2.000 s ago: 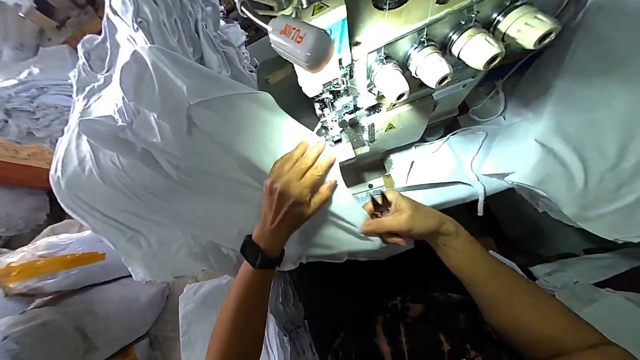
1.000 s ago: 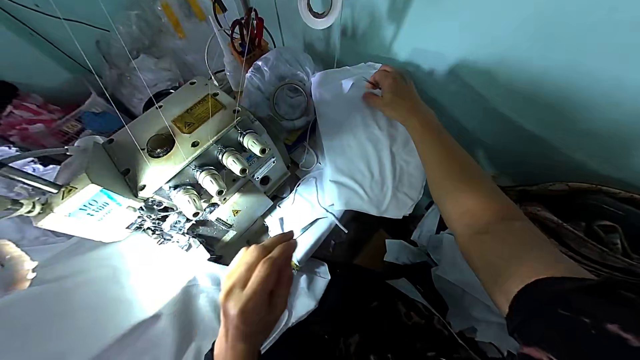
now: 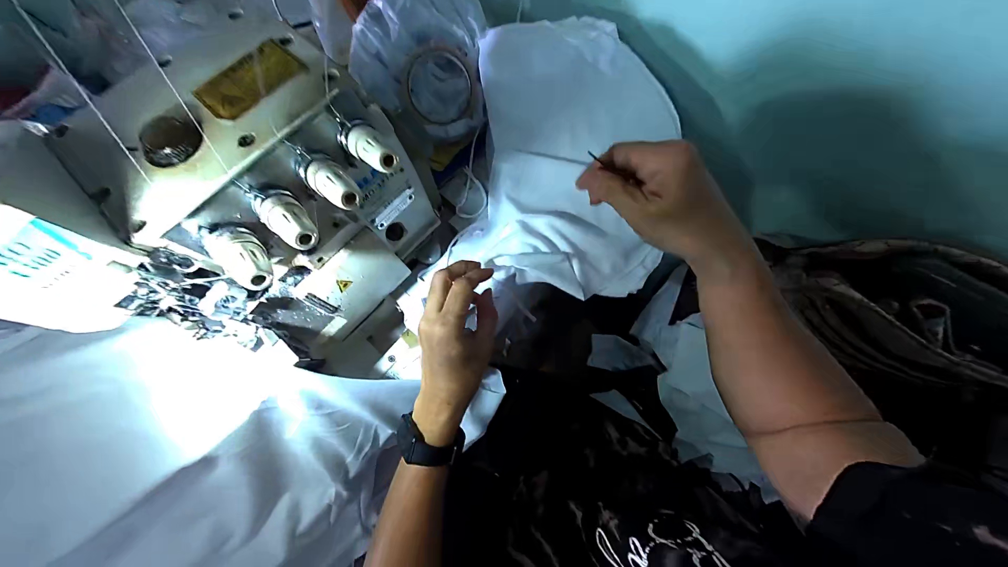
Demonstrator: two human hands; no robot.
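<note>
My left hand (image 3: 457,339), with a black watch on its wrist, is raised at the near end of the overlock sewing machine (image 3: 276,197), fingers bent beside white fabric; whether it pinches anything is unclear. My right hand (image 3: 654,193) is closed on a small dark pointed tool, perhaps thread snips, its tip showing past the fingers. Under and behind it lies a stack of white fabric pieces (image 3: 575,102) with a rounded edge. A larger white cloth (image 3: 189,465) spreads from the brightly lit needle area toward the lower left.
Threads run down to the machine's white tension knobs (image 3: 287,219). Behind it stand a clear plastic bag and a round hoop (image 3: 439,85). A teal wall (image 3: 882,102) bounds the right side. A dark open bag (image 3: 906,315) and white scraps (image 3: 697,386) lie at lower right.
The view has swung right since the oldest frame. My right hand has moved from the fabric's top edge, a second ago, to above its middle. Both hands were by the needle area two seconds ago.
</note>
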